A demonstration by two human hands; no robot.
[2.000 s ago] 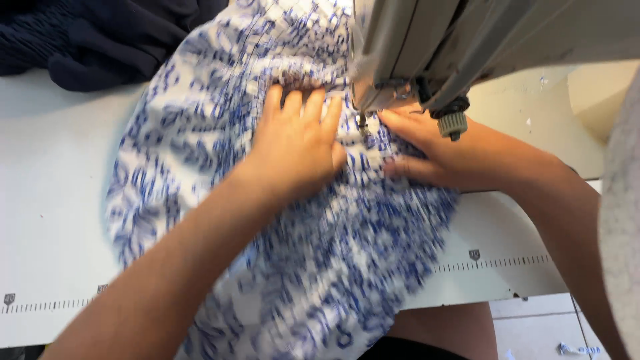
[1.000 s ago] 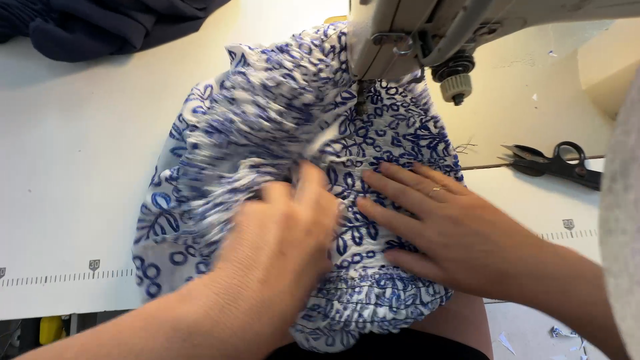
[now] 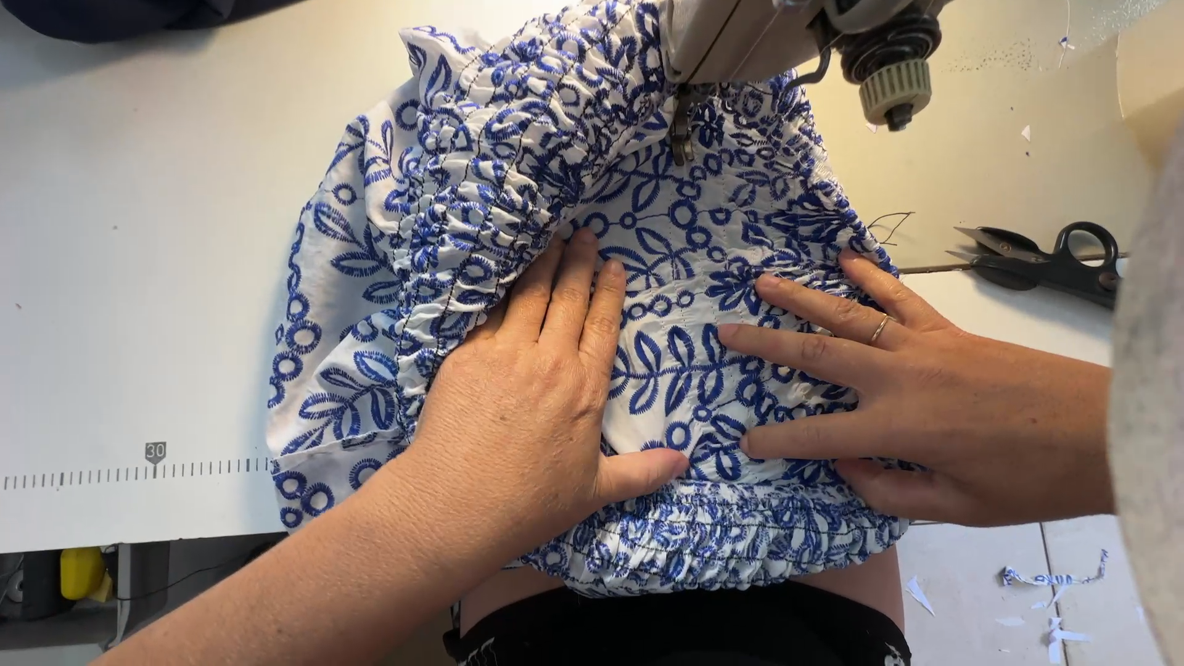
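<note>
White fabric with blue embroidered leaves and rings (image 3: 680,361) lies spread on the sewing machine table, its shirred bands gathered with dark stitching. My left hand (image 3: 532,388) rests flat on it, fingertips at the edge of the gathered band that curves up toward the machine. My right hand (image 3: 879,388), a ring on one finger, lies on the fabric's right part with fingers spread. Beyond both hands, the presser foot (image 3: 683,134) of the sewing machine (image 3: 740,37) stands over the fabric; whether it is raised or lowered I cannot tell.
Black-handled scissors (image 3: 1045,259) lie at the right, near loose thread. Dark navy fabric (image 3: 102,14) sits at the top left. A printed ruler scale (image 3: 153,470) runs along the table's front edge. Fabric scraps (image 3: 1054,578) are on the tiled floor at the lower right.
The fabric has been turned and opened out, with a shirred band now along its near edge. Both hands have moved from beside the presser foot toward the body, and the right fingers have spread.
</note>
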